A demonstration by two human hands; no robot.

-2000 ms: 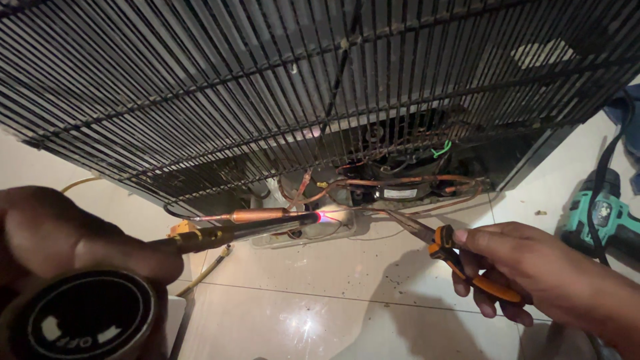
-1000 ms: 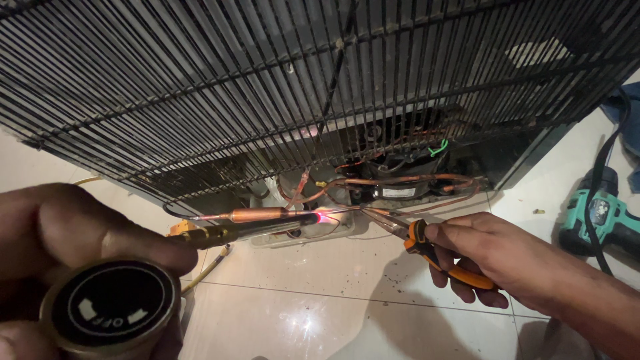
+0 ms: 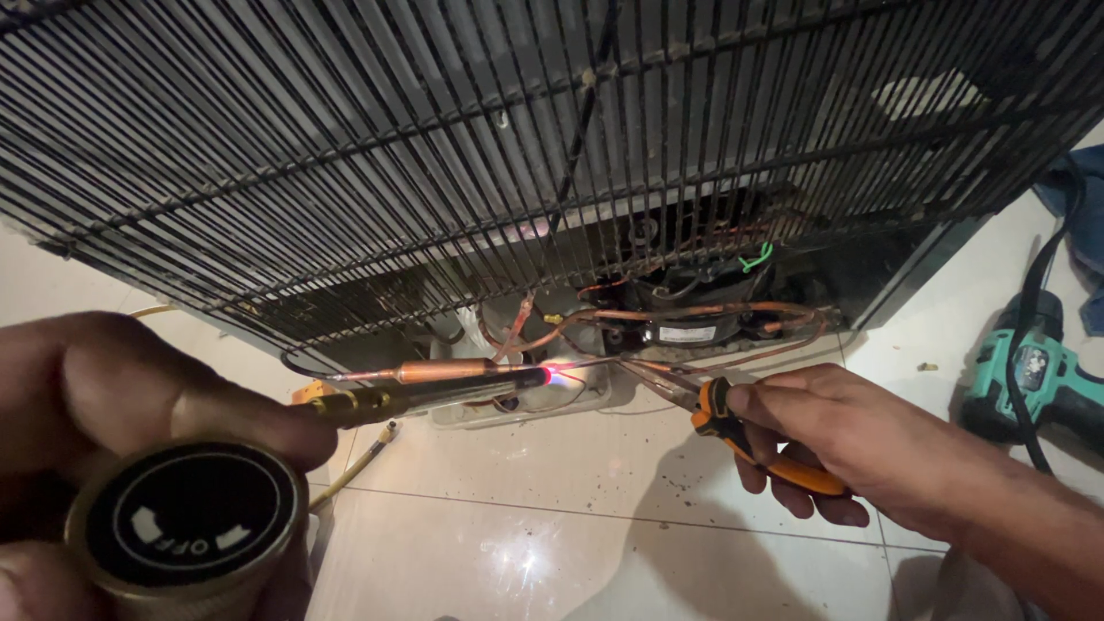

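My left hand (image 3: 129, 388) grips a brass gas torch (image 3: 354, 405) with a round black-faced knob. The torch's glowing tip is at the right end of a copper filter drier (image 3: 444, 371), with a bright flame on the joint of the thin tube there. In my right hand (image 3: 819, 423) are long-nose pliers (image 3: 716, 405) with orange and black handles. Their jaws touch or lie just by the thin copper tube right of the flame; whether they clamp it cannot be told. Behind, more copper tubes (image 3: 707, 310) loop in front of a black compressor (image 3: 681, 332).
A refrigerator's black wire condenser grille (image 3: 414, 138) spans the top. Below the tubes sits a translucent plastic tray (image 3: 483, 418). A yellowish hose (image 3: 354, 470) lies on the tiled floor at left. A teal cordless drill (image 3: 1026, 371), a black strap (image 3: 1026, 310) and blue cloth (image 3: 1087, 241) are at right.
Two seconds ago the pliers were a little farther right; my right hand has moved them left, nearer the flame. The torch stays at the joint, still burning.
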